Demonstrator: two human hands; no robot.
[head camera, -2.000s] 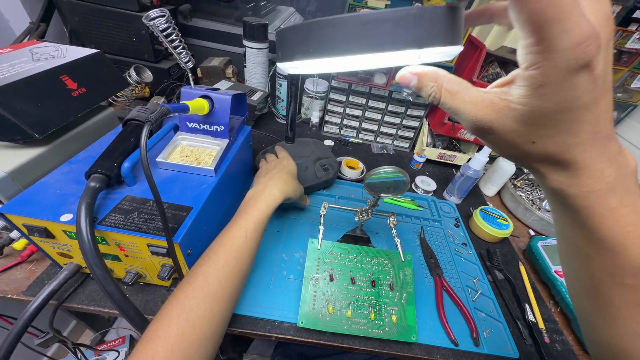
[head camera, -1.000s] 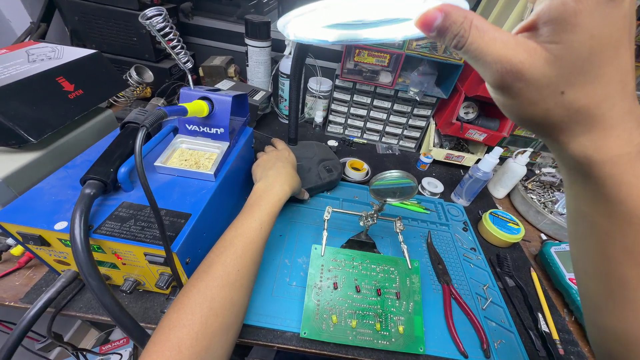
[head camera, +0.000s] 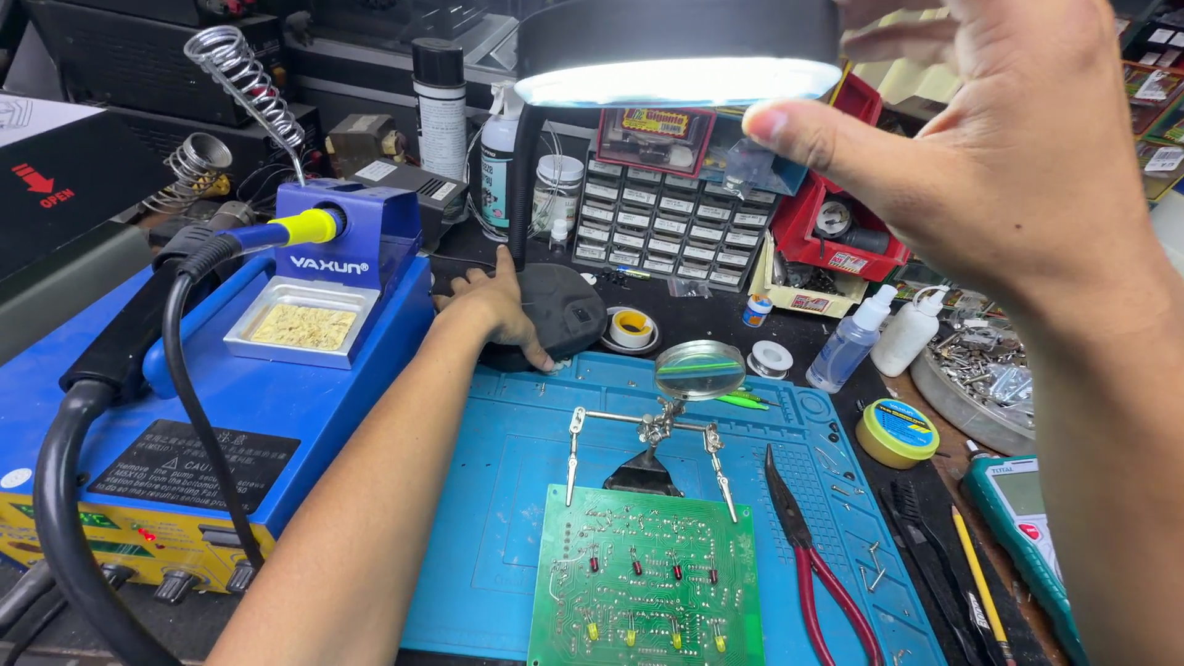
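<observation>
My left hand (head camera: 495, 310) rests spread on the black base (head camera: 560, 310) of a lit ring-shaped lamp (head camera: 680, 79). At the upper right my right hand (head camera: 934, 139) is raised beside the lamp head, its thumb at the lower rim; its other fingers are partly out of frame or behind the lamp. Below, a green circuit board (head camera: 647, 592) with red and yellow components hangs in the clips of a helping-hands stand (head camera: 655, 425) with a round magnifier (head camera: 700, 370). Red-handled long-nose pliers (head camera: 805, 546) lie right of the board on the blue mat (head camera: 490, 518).
A blue soldering station (head camera: 305, 398) with an iron in its holder stands left. Behind are a small-drawer cabinet (head camera: 671, 222) and spray cans. To the right are clear bottles (head camera: 851, 338), a yellow tin (head camera: 897, 433), brushes, a pencil (head camera: 980, 583) and a green multimeter (head camera: 1027, 527).
The lamp head has tilted: its bright underside faced the camera more one second ago, and now shows as a narrow band. My left hand stays at the base.
</observation>
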